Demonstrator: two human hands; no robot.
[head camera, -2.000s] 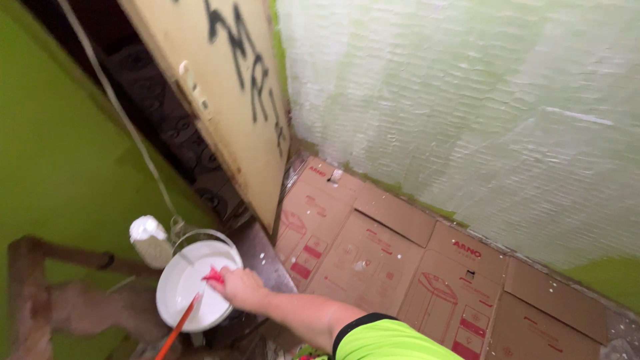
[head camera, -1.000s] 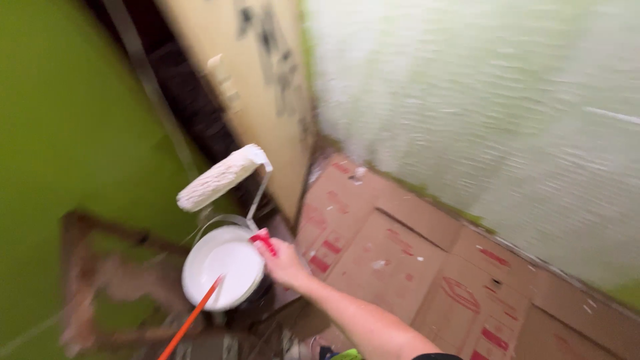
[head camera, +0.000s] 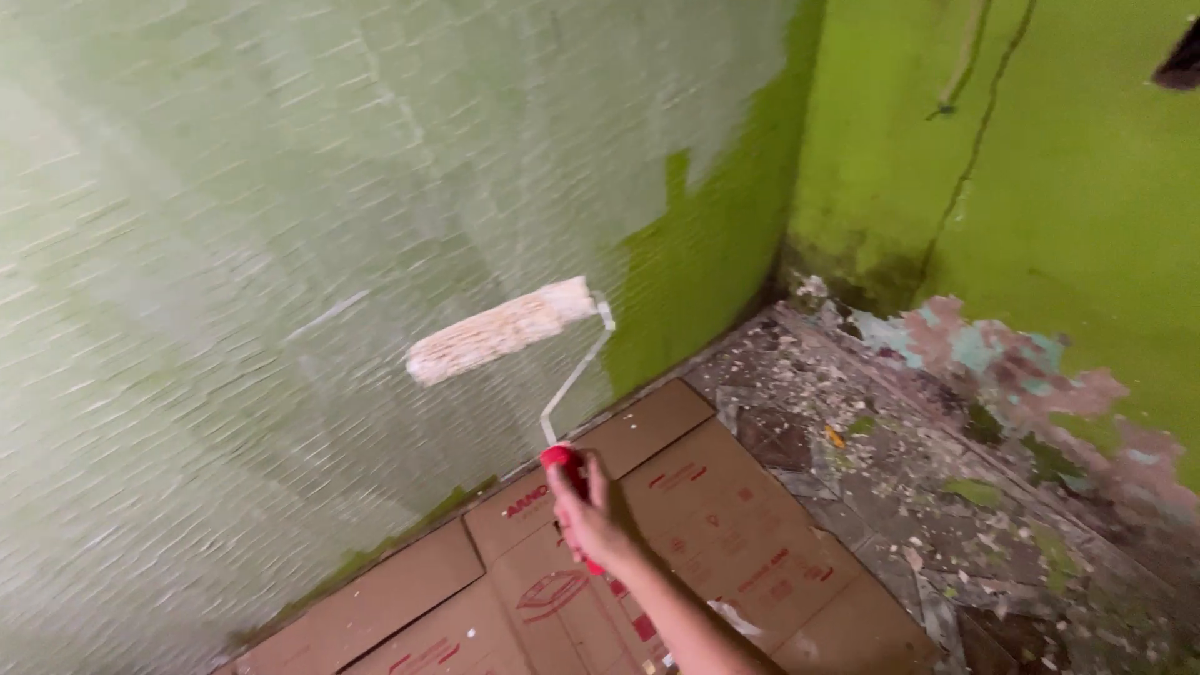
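My right hand (head camera: 591, 516) is closed around the red handle of a paint roller. The roller's fluffy whitish sleeve (head camera: 502, 330) is tilted, its right end higher, in front of the textured wall (head camera: 234, 234); whether it touches the wall I cannot tell. A thin metal frame (head camera: 572, 384) joins the sleeve to the handle. The wall bears uneven whitish paint over green, with bright green showing toward the corner and along the bottom. My left hand is out of view.
Flattened cardboard (head camera: 525, 581) covers the floor along the wall. Right of it, the bare floor (head camera: 844, 469) is strewn with paint flakes and debris. The green side wall (head camera: 937, 187) has a crack and peeling patches low down. A cord (head camera: 966, 56) hangs there.
The view has swung right, away from the white bucket and the wooden door. The roller, over the bucket one second ago, is now in front of the wall, still in my right hand.
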